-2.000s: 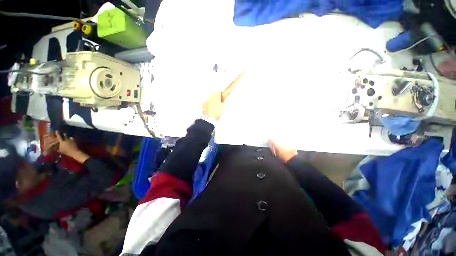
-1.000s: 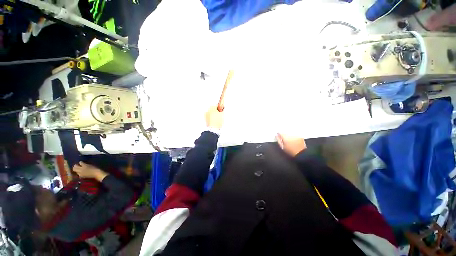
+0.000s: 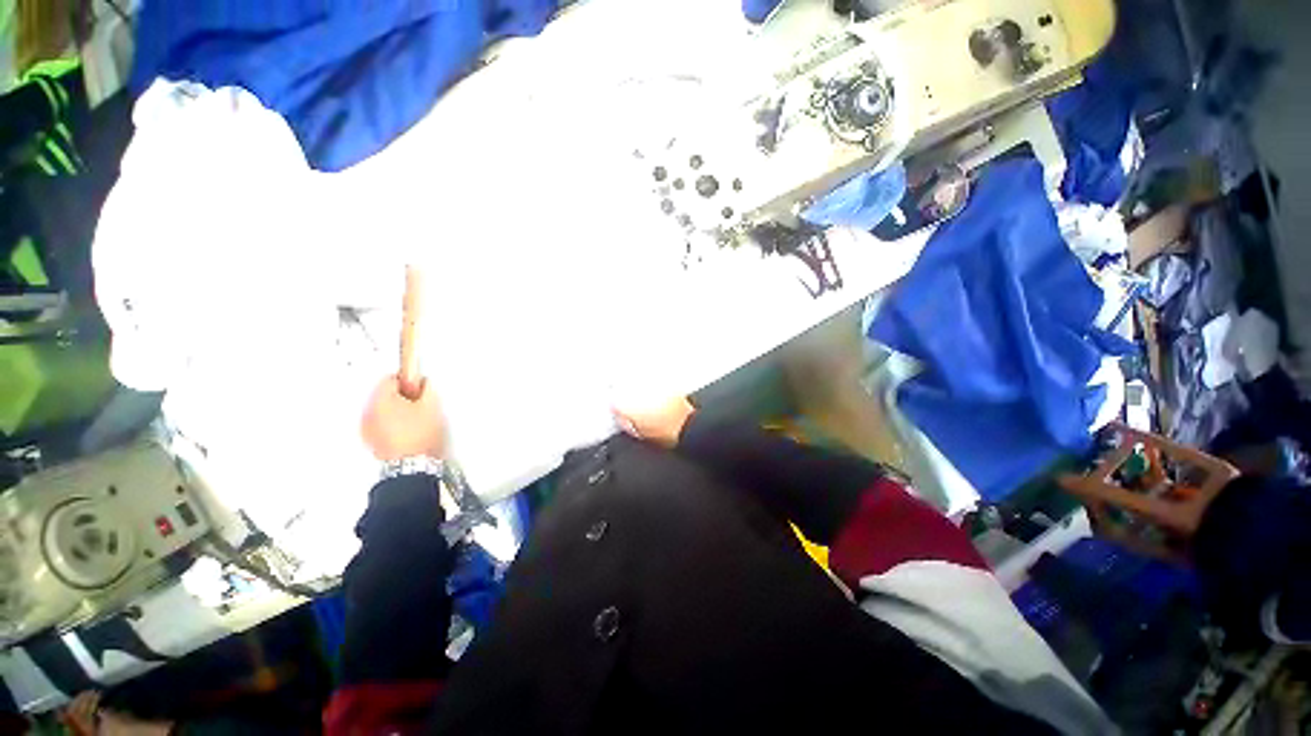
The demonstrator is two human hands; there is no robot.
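White fabric (image 3: 489,216) covers the table in an overexposed mass, so its edges are hard to see. My left hand (image 3: 404,421) is on the fabric, its fingers around the near end of a narrow orange-brown ruler (image 3: 413,324) that points away from me. My right hand (image 3: 656,419) is at the table's front edge against my black coat, over the near edge of the white. Its fingertips are washed out, and whether it grips cloth is not clear.
A cream sewing machine (image 3: 935,89) stands at upper right, with scissors (image 3: 820,265) and a light blue scrap (image 3: 860,199) beside it. Another machine (image 3: 94,539) is at lower left. Blue fabric lies behind (image 3: 360,65) and hangs at right (image 3: 992,316).
The view has turned and shifted right, so the right machine shows more fully and the other person is mostly out of view. My left hand still holds the ruler; my right hand stays at the table edge.
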